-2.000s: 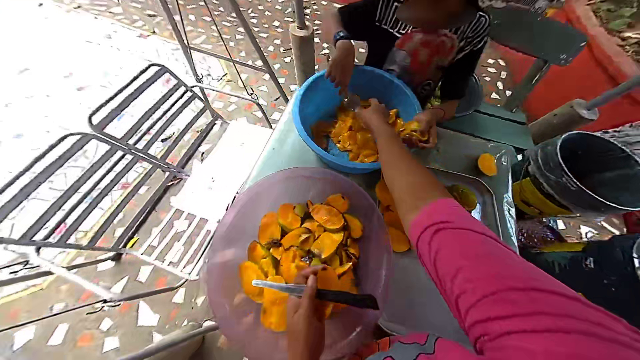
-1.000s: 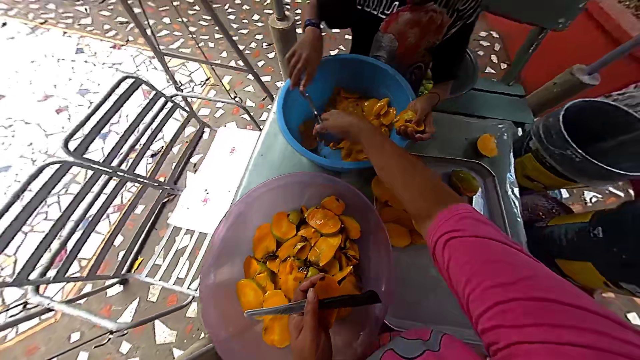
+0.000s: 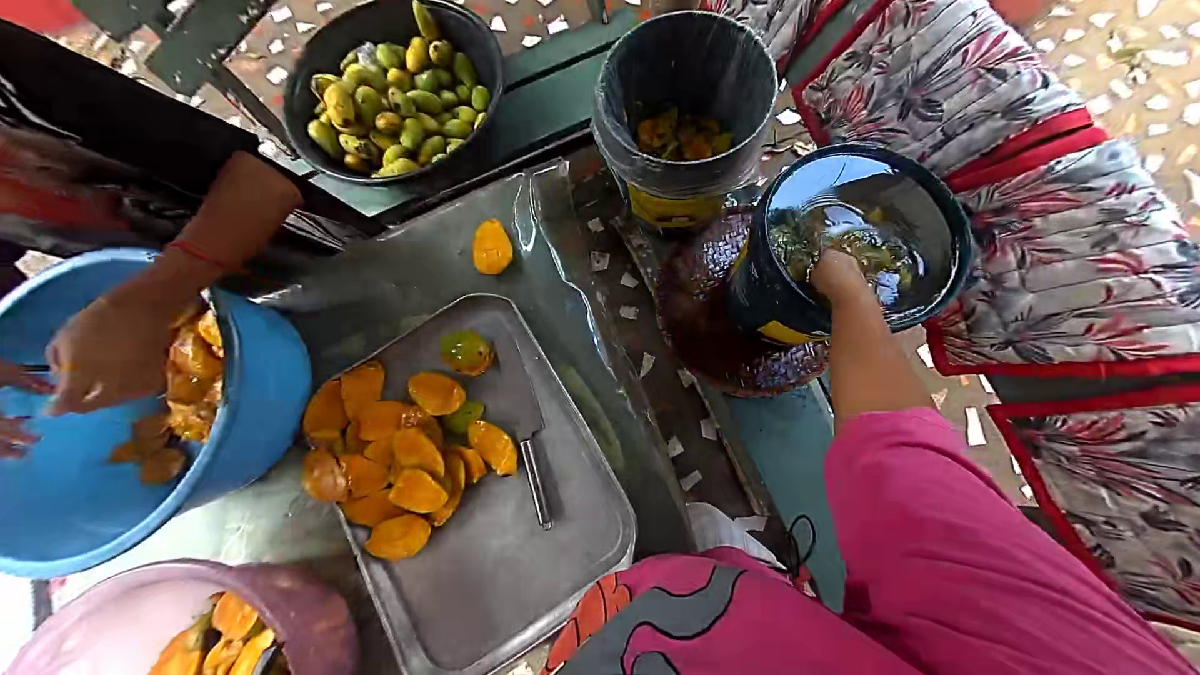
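Note:
My right hand [image 3: 837,274] reaches into a dark bucket of water [image 3: 954,246]; its fingers are under the surface among greenish floating bits, so what they touch is hidden. My left hand is out of view. On the metal tray [image 3: 487,600] lie orange mango slices [image 3: 417,452], a green-skinned piece [image 3: 467,352] and a knife [image 3: 533,469] with a metal handle. The pink basin [image 3: 309,609] at the lower left holds more cut mango [image 3: 234,615] and part of a dark object. A single mango piece [image 3: 492,247] sits on the table beyond the tray.
Another person's hands work at the blue tub [image 3: 267,375] of mango at the left. A black basin [image 3: 305,141] of whole green and yellow mangoes stands at the top. Beside my bucket is a lined bucket [image 3: 614,150] with scraps. Floral cushions [image 3: 1078,253] are at the right.
The view has swung far to the right. My right hand has left the blue tub and is now in the water bucket. My left hand, earlier holding a knife over the pink basin, has left the view.

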